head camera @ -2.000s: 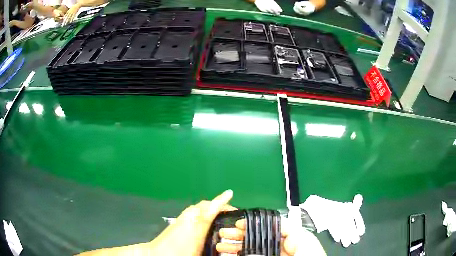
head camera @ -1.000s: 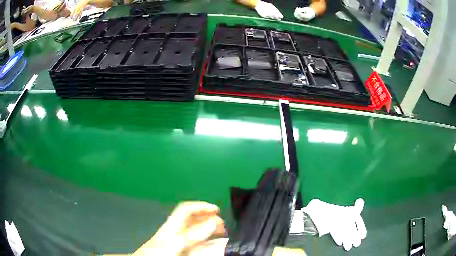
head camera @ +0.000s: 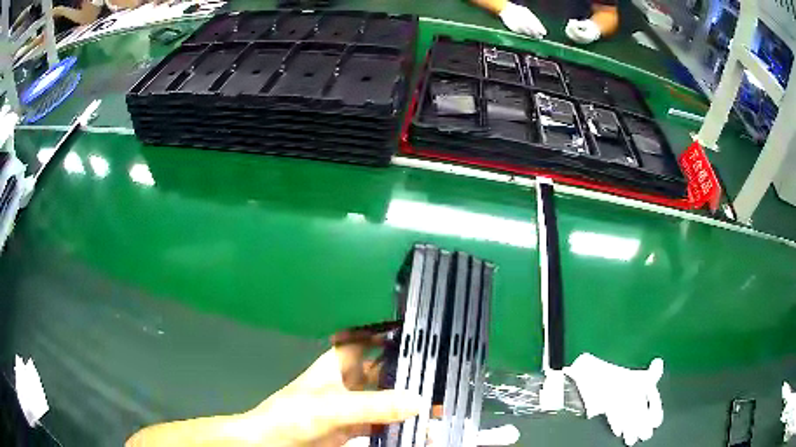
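Observation:
A squared stack of several black phone middle frames stands upright at the lower centre, its long edges facing me as parallel grey-black bars. My left hand, bare, grips the stack from the left, with a finger or thumb across its lower edges. Of my right hand, only a pale, overexposed part shows at the stack's lower right by the bottom edge. The rest is hidden or cut off, so its grip is unclear.
White gloves and crinkled clear film lie right of the stack. A single phone frame lies farther right. Stacked black blister trays and a reject tray on a red tray stand behind. Another person's gloved hands show at the top.
The stack, tilted and blurred before, now stands more upright with its long edges facing me. My left hand has closed on it. The camera view has shifted, moving the bench items rightward.

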